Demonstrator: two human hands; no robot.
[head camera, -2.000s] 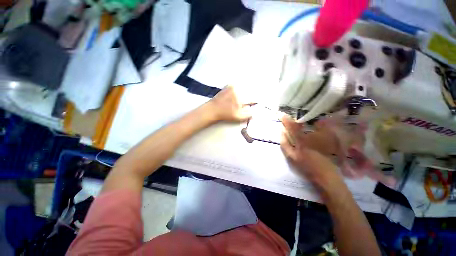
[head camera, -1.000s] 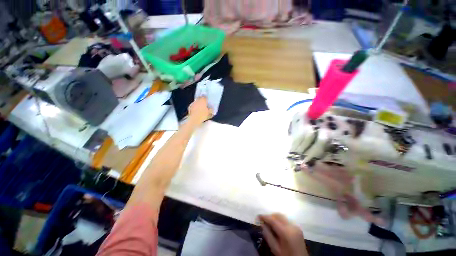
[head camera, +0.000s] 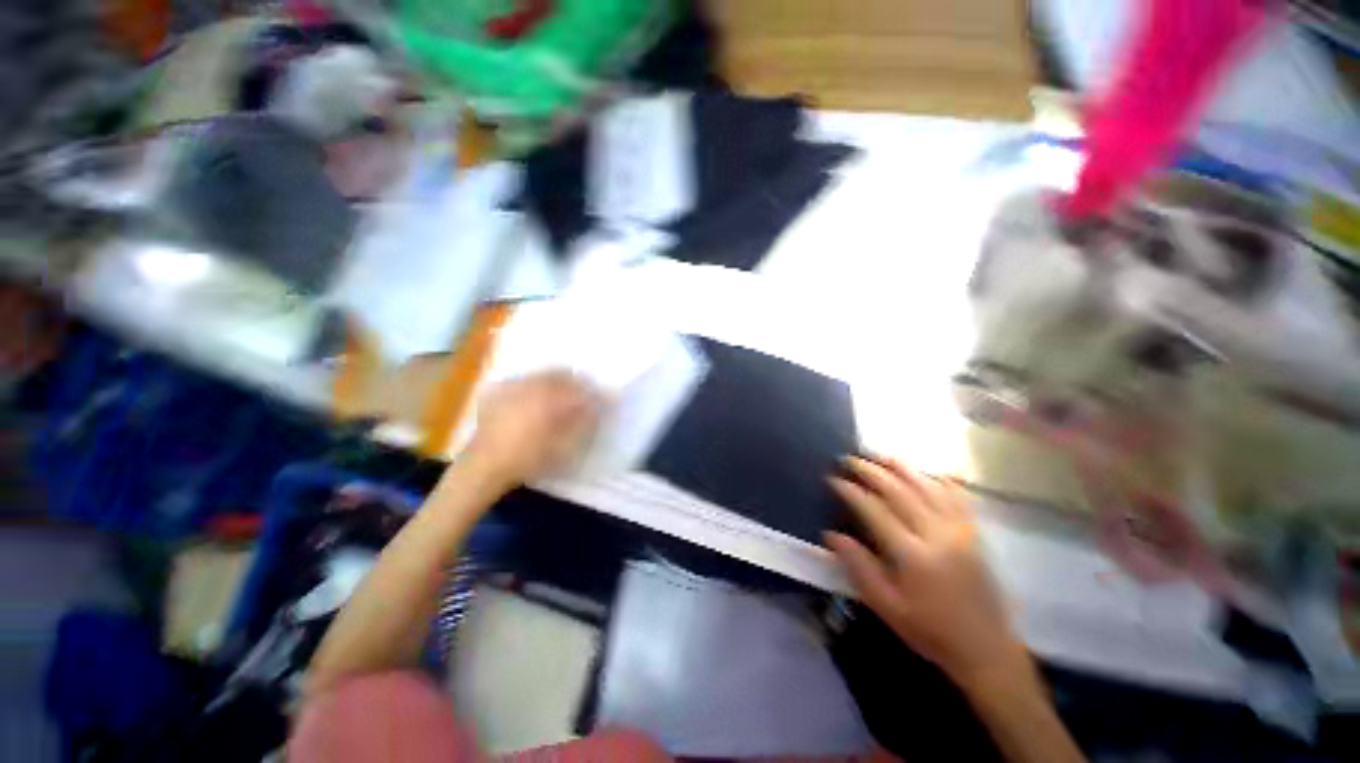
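A black cut panel (head camera: 761, 435) lies flat on the white table near its front edge. My right hand (head camera: 917, 559) has its fingertips on the panel's right edge. My left hand (head camera: 540, 428) is blurred and is at the lower left end of a white cut piece (head camera: 644, 410), which meets the panel's left edge. Its fingers look closed on the piece. The sewing machine's cream head (head camera: 1148, 336) is at the right, blurred. A grey sewn piece (head camera: 716, 663) hangs below the table edge.
Black panels (head camera: 753, 172) with a white piece (head camera: 641, 161) on them lie at the back. White pieces (head camera: 425, 254) lie at the left by orange tape (head camera: 466, 380). A green basket (head camera: 522, 60) is back left. A blue crate (head camera: 276, 544) stands below left. A pink holder (head camera: 1156, 105) is on the machine.
My left hand has come back from the rear pile towards the front edge with a white piece. My right hand has risen onto the table, where a black panel now lies. The view has shifted.
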